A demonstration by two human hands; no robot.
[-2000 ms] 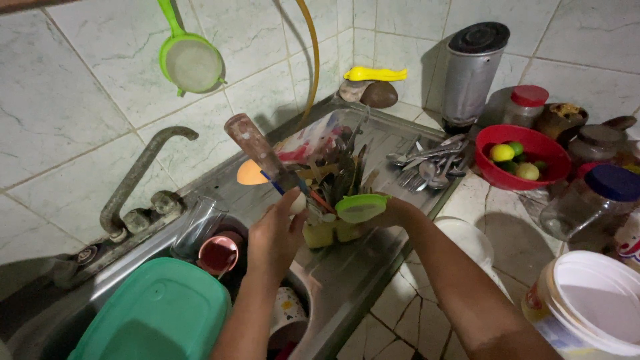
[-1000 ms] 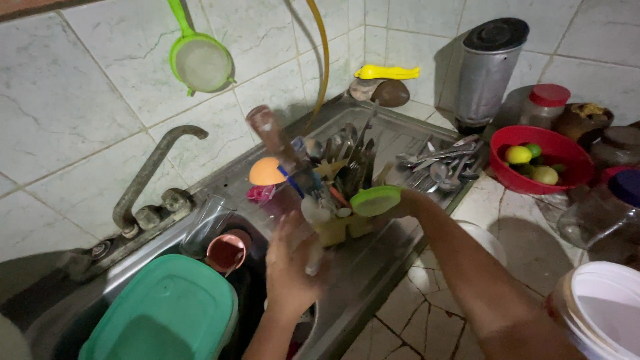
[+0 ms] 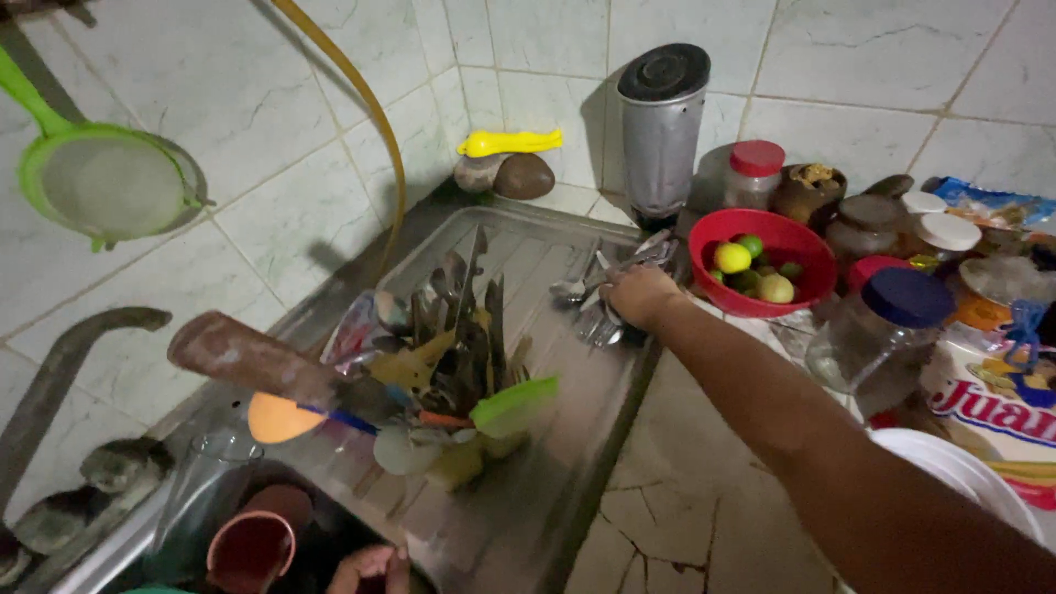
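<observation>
My right hand (image 3: 643, 297) reaches to a pile of metal spoons and forks (image 3: 598, 326) at the right edge of the steel drainboard (image 3: 544, 396). Its fingers are on the pile; whether they grip a piece cannot be told. At the bottom edge my left hand (image 3: 371, 571) shows only in part, over the sink basin, with nothing visible in it. Between the hands stands a yellowish utensil holder (image 3: 458, 466) crowded with knives and other utensils. A brown-handled utensil (image 3: 247, 355), an orange rounded utensil (image 3: 285, 417) and a green utensil (image 3: 516, 406) stick out from it.
A pinkish cup (image 3: 256, 536) and a clear glass (image 3: 223, 470) are in the sink beside the faucet (image 3: 82, 355). Right of the drainboard are a red bowl of citrus fruit (image 3: 763, 297), a metal blender jar (image 3: 660, 140) and lidded jars (image 3: 895, 322). A green strainer (image 3: 111, 181) hangs on the wall.
My right hand has moved from beside the utensil holder to the cutlery pile. My left hand has left the holder's near side and is lower in view. The view has shifted right.
</observation>
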